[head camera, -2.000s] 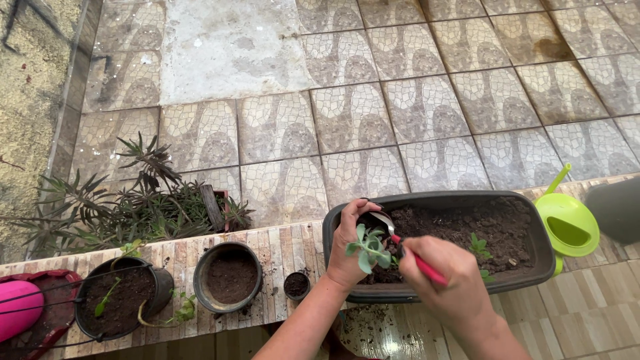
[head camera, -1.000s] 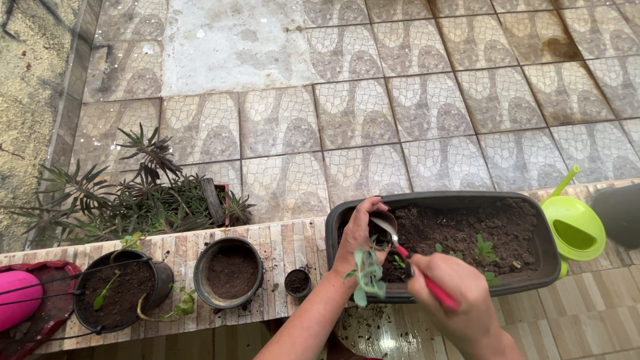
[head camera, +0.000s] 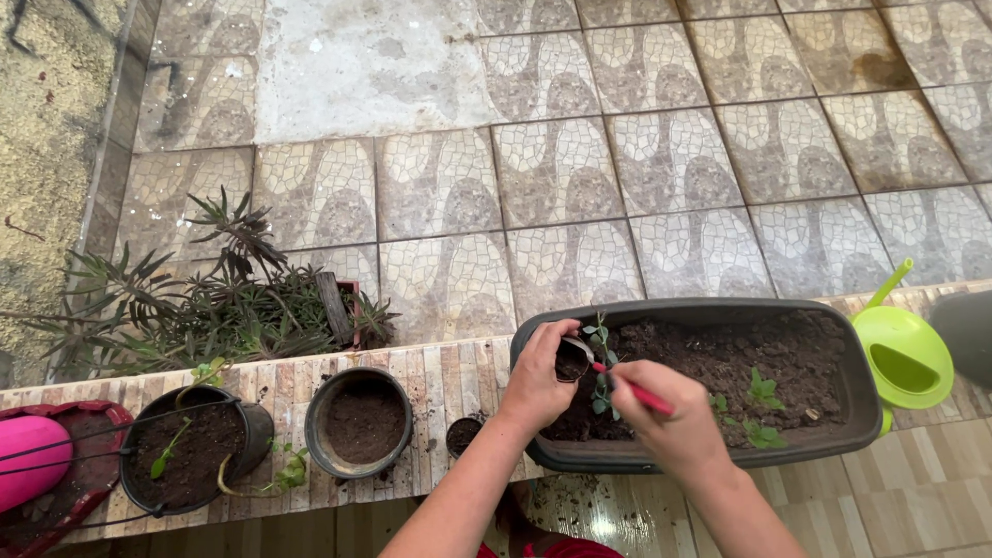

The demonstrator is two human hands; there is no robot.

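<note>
My left hand is closed around a small round pot of soil at the left end of a long dark planter. In my right hand is a small trowel with a red handle; its metal blade touches the small pot's rim. A trailing plant with grey-green leaves lies between my hands, over the planter's soil. Small green seedlings grow in the planter's right half.
Left along the tiled ledge stand a tiny pot, a round soil pot, a hanging pot and a pink object. A lime-green watering can adjoins the planter's right end. Spiky plants grow beyond the ledge.
The leafy plant, earlier hanging by my left wrist, now lies over the soil to the right of that hand. The small pot in my left hand now shows its soil-filled opening.
</note>
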